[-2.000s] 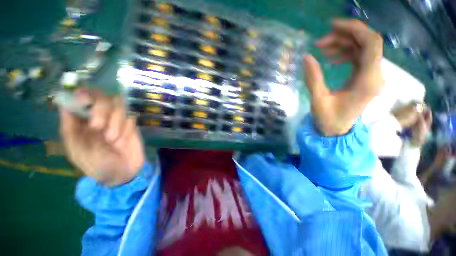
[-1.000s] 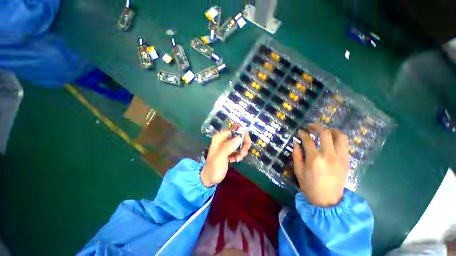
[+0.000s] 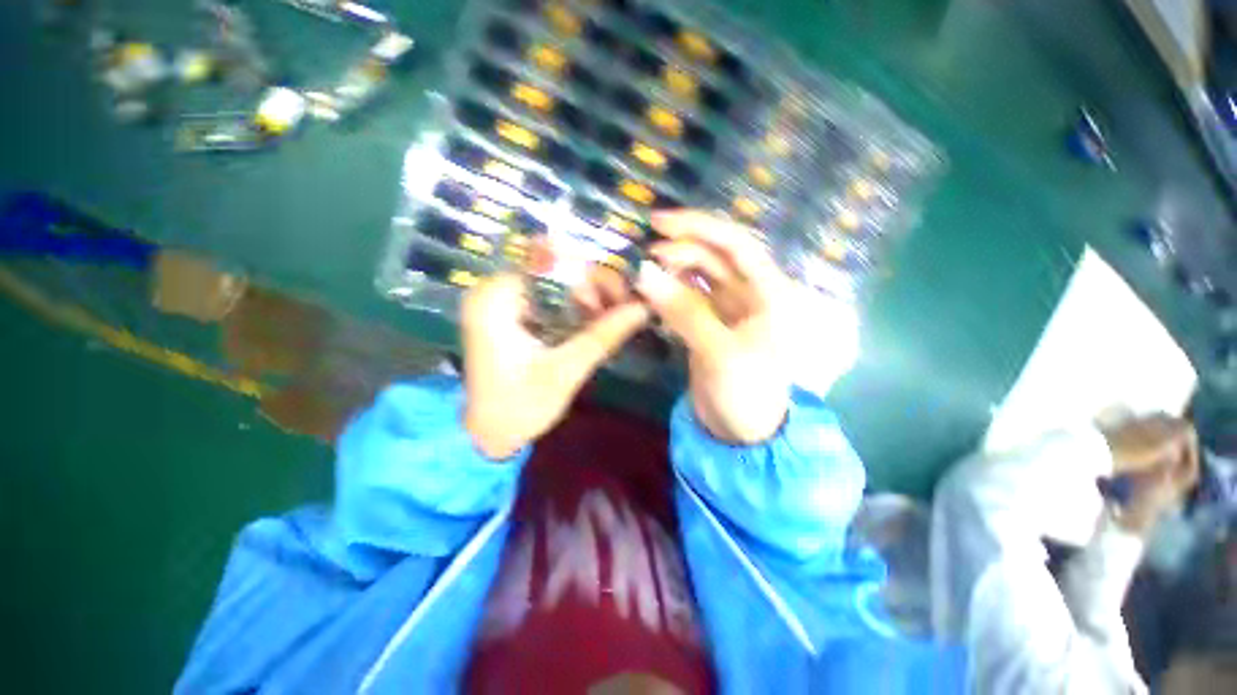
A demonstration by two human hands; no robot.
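Note:
A clear blister tray (image 3: 760,116) with rows of black-and-orange parts lies on the green bench, tilted in the view. My left hand (image 3: 522,360) and my right hand (image 3: 726,319) meet over its near edge, fingertips close together. Something small and pale shows at my right fingertips, and a reddish spot shows beside my left fingers. Blur and the fingers hide what is held. Several device subassemblies (image 3: 224,132) with white and yellow tabs lie loose at the upper left, blurred.
A neighbour in a white sleeve (image 3: 1051,502) is at the right, beside a white sheet (image 3: 1085,340). Small blue parts (image 3: 1089,140) lie at the upper right. Brown cardboard (image 3: 278,333), a blue item (image 3: 68,231) and a yellow floor line are at the left.
My right hand has left the tray's pockets and come together with my left hand. The view has shifted, so the neighbour's hands and sleeve now show at the right.

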